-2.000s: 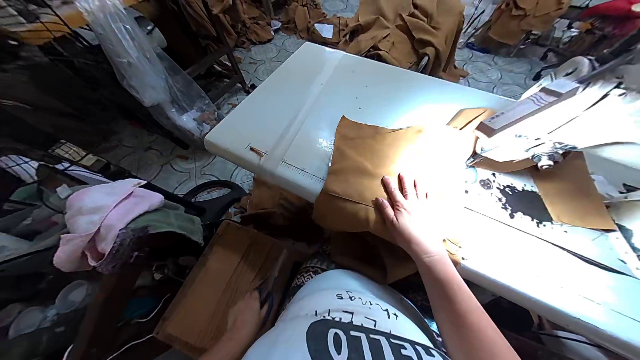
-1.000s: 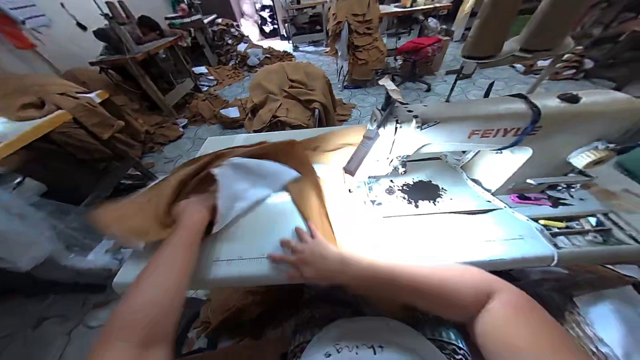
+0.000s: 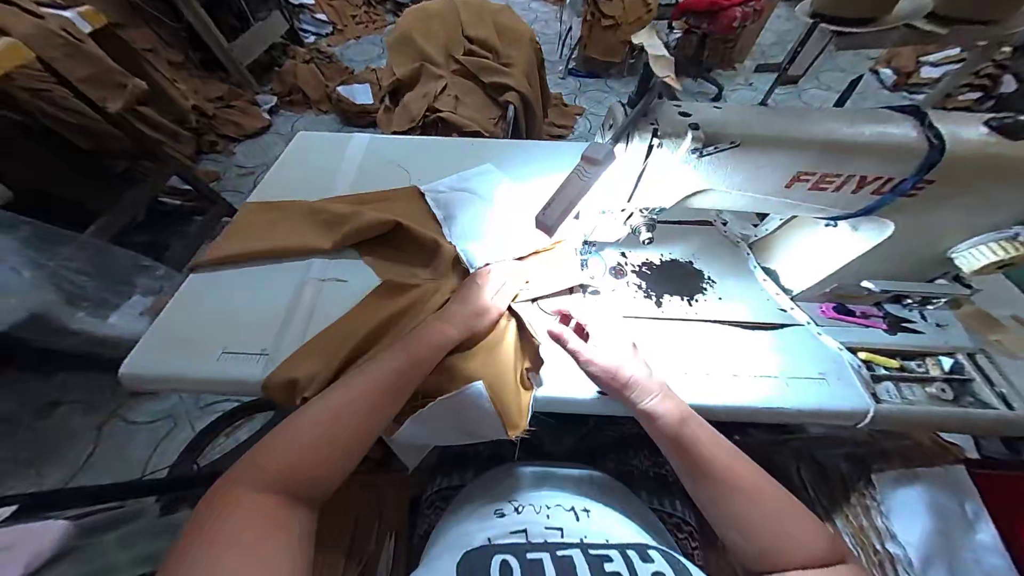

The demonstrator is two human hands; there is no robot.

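Observation:
Brown fabric with white pieces point(image 3: 352, 220) lies spread over the left half of the white sewing table point(image 3: 264, 320), and one corner hangs over the front edge. My left hand point(image 3: 476, 308) presses on the fabric just left of the needle area; whether its fingers grip the cloth cannot be told. My right hand point(image 3: 604, 356) is palm inward with fingers slightly curled, close to the fabric's right edge, and nothing shows in it. A Feiyue sewing machine point(image 3: 808, 160) stands behind and to the right, its needle area point(image 3: 592, 256) brightly lit at the fabric's edge.
A lamp point(image 3: 576, 188) hangs by the machine head. Pink thread snips point(image 3: 864, 316) lie at the right above a drawer of small items point(image 3: 928, 380). Beyond the table, brown fabric point(image 3: 464, 68) covers a seat. A plastic bag point(image 3: 72, 288) hangs left.
The brown fabric, lifted by my left hand a second ago, now lies across the table. My left hand has moved right, toward the needle area. The view has shifted strongly since two seconds ago.

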